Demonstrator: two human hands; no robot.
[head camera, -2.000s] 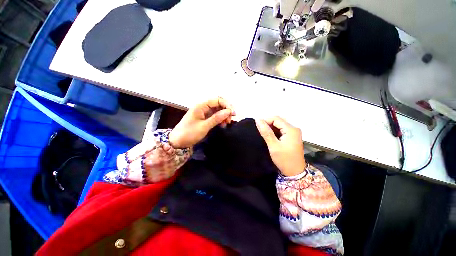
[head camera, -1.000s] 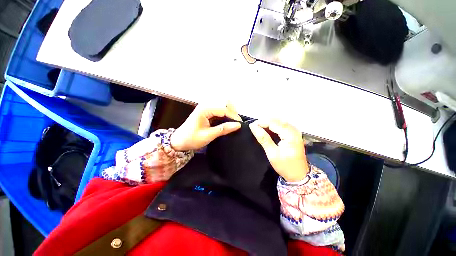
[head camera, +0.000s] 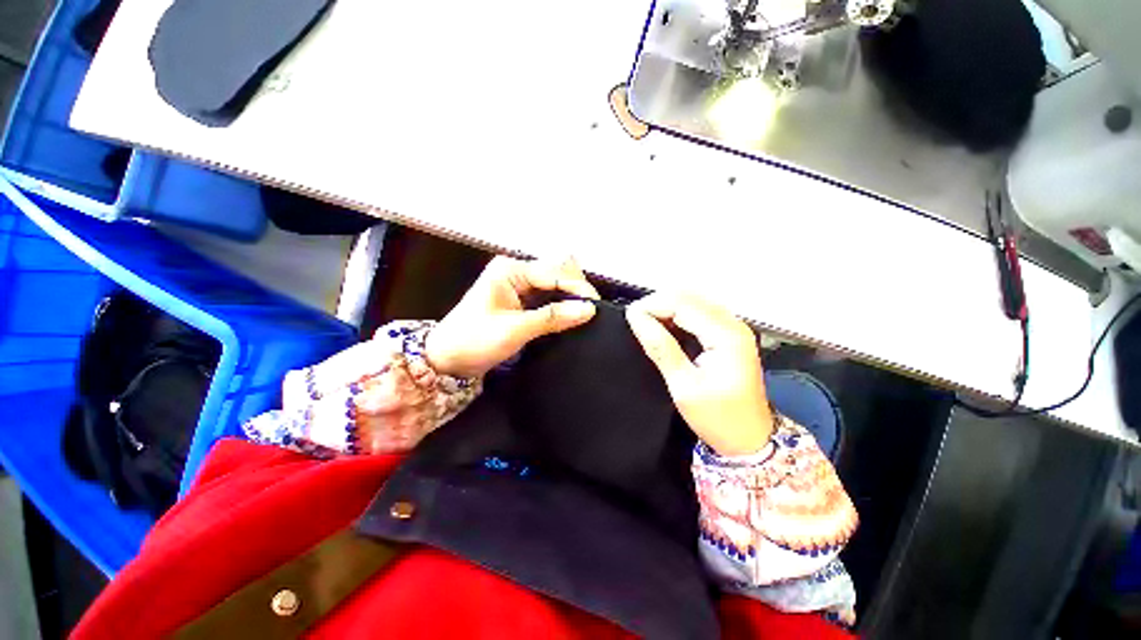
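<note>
A black pouch piece (head camera: 588, 375) hangs over my dark apron, just in front of the table's front edge. It blends into the apron, so its lower outline is hard to tell. My left hand (head camera: 507, 315) pinches its top edge between thumb and forefinger. My right hand (head camera: 704, 363) pinches the same edge a little to the right. The fingertips of both hands are close together, with a short stretch of dark edge between them.
The white tabletop (head camera: 501, 150) bears a dark grey flat panel (head camera: 225, 50) at far left. The sewing machine's steel bed (head camera: 826, 138) is lit under the needle, with a black mound (head camera: 963, 75) beside it. Red-black snips (head camera: 1010, 269) lie right. Blue bins (head camera: 250, 306) with black pieces stand left.
The table and machine have shifted up in view. My hands have come closer together along the piece's top edge since the earliest frame, both still pinching it.
</note>
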